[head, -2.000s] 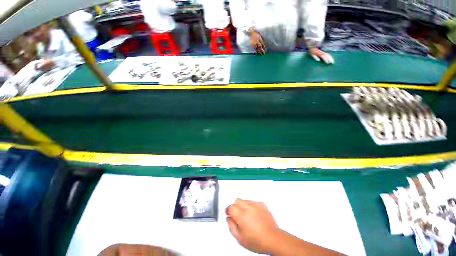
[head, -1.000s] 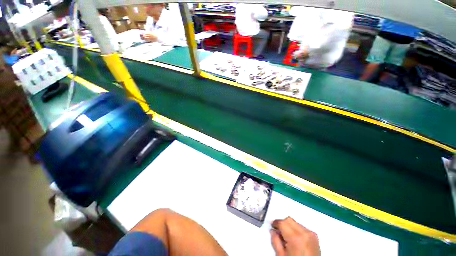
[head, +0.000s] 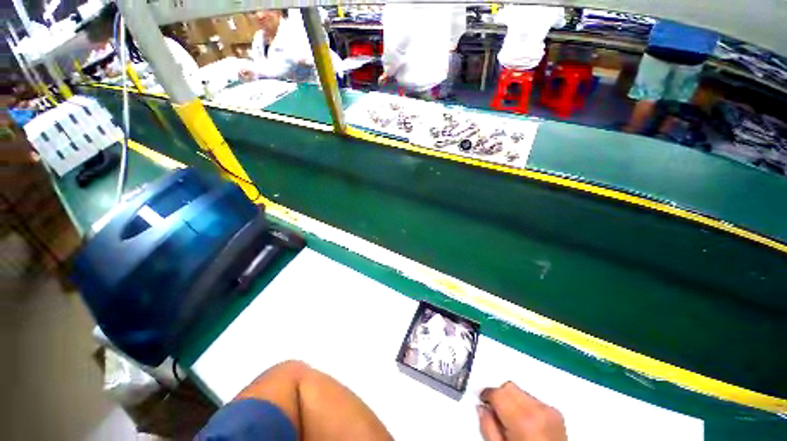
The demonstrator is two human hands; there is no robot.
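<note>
A black square tray [head: 459, 389] of jumbled white and silvery bits [head: 442, 343] stands on a white work mat [head: 345, 319]. My right hand [head: 523, 415] is low in the picture, just right of the tray's near corner and not touching it. Its fingers are curled over the mat, with a small dark spot by the fingertips; whether it holds something is unclear. My left arm [head: 328, 409], bent, with a blue sleeve, crosses the mat's near part; its hand is cut off by the bottom edge.
A bulky dark-blue machine [head: 173, 258] stands left of the mat. A yellow rail [head: 552, 329] separates the mat from the green conveyor belt [head: 483, 232]. Watches lie on white sheets [head: 525, 142] across the belt. A white slotted rack [head: 73, 133] is at far left. Several people stand or sit beyond.
The view has swung left since two seconds ago, bringing the blue machine fully in. My left arm now shows more. My right hand stays near the tray, slightly lower beside it.
</note>
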